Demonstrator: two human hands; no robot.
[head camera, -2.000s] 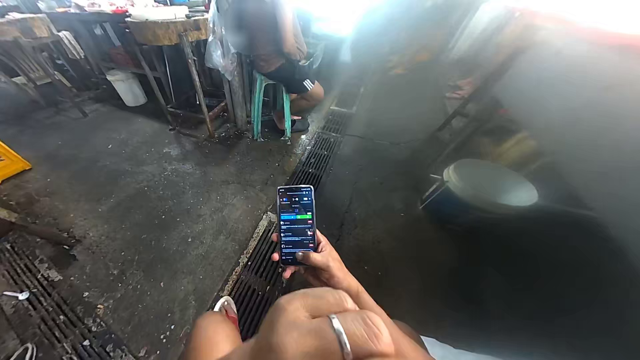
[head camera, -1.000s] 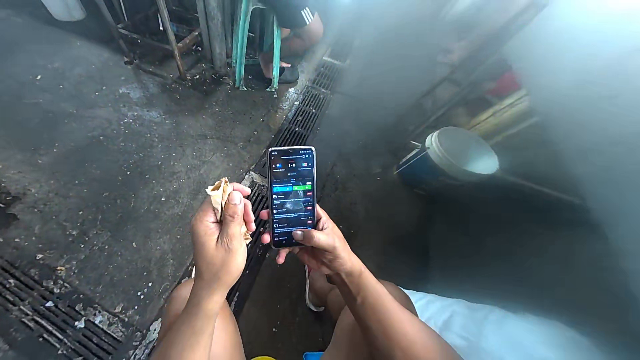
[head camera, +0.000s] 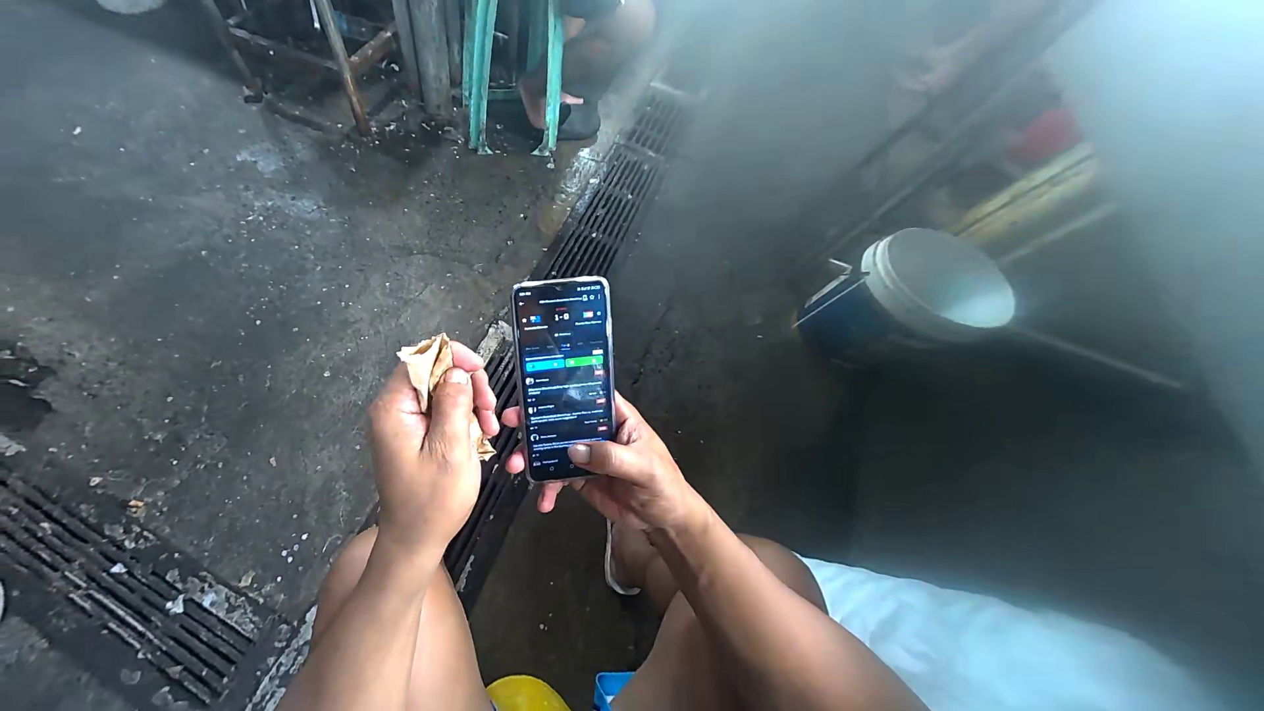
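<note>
My right hand (head camera: 632, 464) holds a smartphone (head camera: 563, 385) upright before me, its thumb on the lower part of the lit screen and fingertips showing past the left edge. The screen is dark, with a blue and a green bar and small writing. Just left of the phone, my left hand (head camera: 430, 444) is closed around a crumpled piece of light brown paper or wrapper (head camera: 427, 365), which sticks out above the thumb and below the fingers. The two hands are close together over my bare legs.
A metal floor drain grate (head camera: 612, 207) runs away beneath the phone; another grate (head camera: 109, 583) lies at lower left. A white and blue bucket (head camera: 879, 296) stands tilted in view at right. A green plastic stool (head camera: 481, 79) and a seated person's foot are ahead. Haze covers the right side.
Two seconds ago my left hand, with a ring showing, was low in front of my right arm; it is now left of the phone with the crumpled paper. The view has tilted down.
</note>
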